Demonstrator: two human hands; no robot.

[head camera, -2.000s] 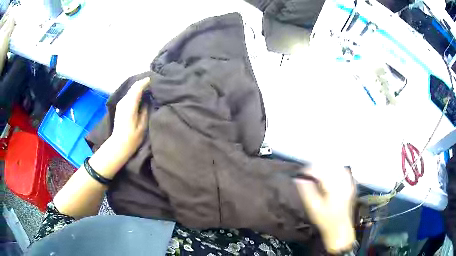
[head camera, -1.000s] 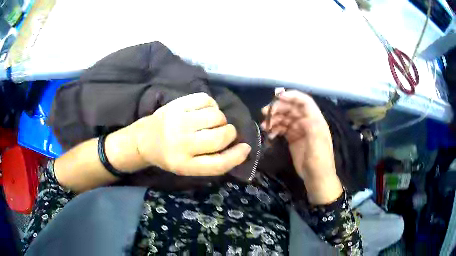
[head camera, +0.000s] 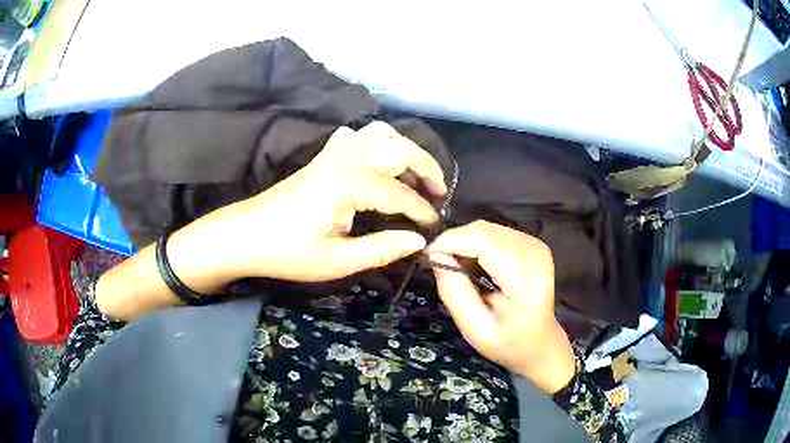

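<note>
The dark brown garment (head camera: 216, 130) lies over the table's front edge and across my lap. A curved zipper edge (head camera: 450, 186) shows beside my left fingers. My left hand (head camera: 346, 212) is over the garment, its thumb and a fingertip closed near my right fingertips. My right hand (head camera: 498, 290) pinches a thin dark cord (head camera: 404, 284), whose end hangs down in front of the floral top. The fingertips of both hands meet at the cord. What the other left fingers touch is partly hidden.
The white table (head camera: 520, 60) spans the top. Red-handled scissors (head camera: 715, 105) lie at its right. A beige knotted strap (head camera: 650, 180) hangs at the right edge. A blue crate (head camera: 82, 203) and a red stool (head camera: 42, 285) stand at the left. Grey cloth (head camera: 654, 385) lies lower right.
Both hands have come together at the front of the garment, fingertips meeting at the cord. A second ago my right hand was apart, palm turned up. The garment has spread further to the right.
</note>
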